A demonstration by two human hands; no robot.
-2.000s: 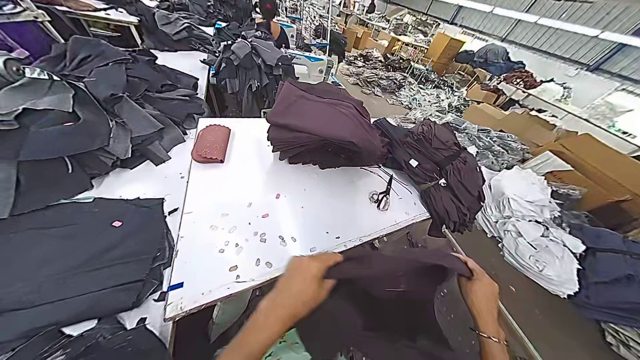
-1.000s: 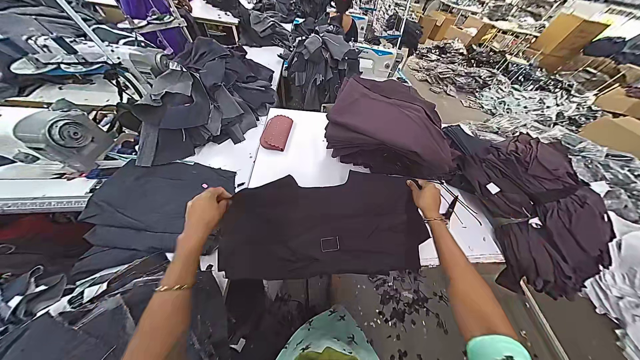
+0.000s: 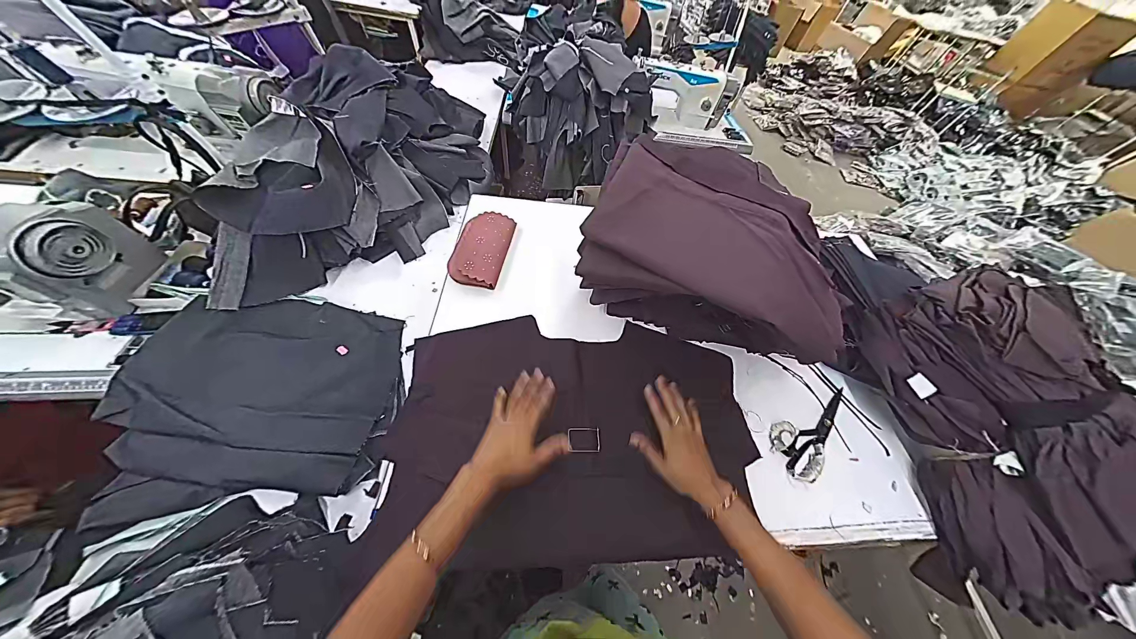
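Observation:
A dark maroon cut fabric panel (image 3: 577, 506) lies spread over the front of the white table (image 3: 550, 306), with a small stitched rectangle near its middle. My left hand (image 3: 519, 435) rests palm down on the cloth, left of that rectangle, fingers spread. On the other side of it, my right hand (image 3: 679, 444) lies flat with its fingers apart. A folded stack of maroon fabric (image 3: 710, 240) sits behind the panel at the right. Scissors with wrapped handles (image 3: 809, 439) lie to the right of the panel. A red scalloped case (image 3: 482, 250) is behind the panel at the left.
Dark grey fabric pieces (image 3: 257, 390) are stacked at the left, with a heap of grey pieces (image 3: 355, 151) behind them. Bundled maroon cloth (image 3: 1021, 417) hangs over the table's right side. A sewing machine (image 3: 692, 93) stands farther back. Cardboard boxes (image 3: 1056, 53) are at the far right.
The panel that both hands held up by its upper corners now lies flat on the table. Both hands have let go of its edges and moved inward onto the cloth. The scissors show fully again.

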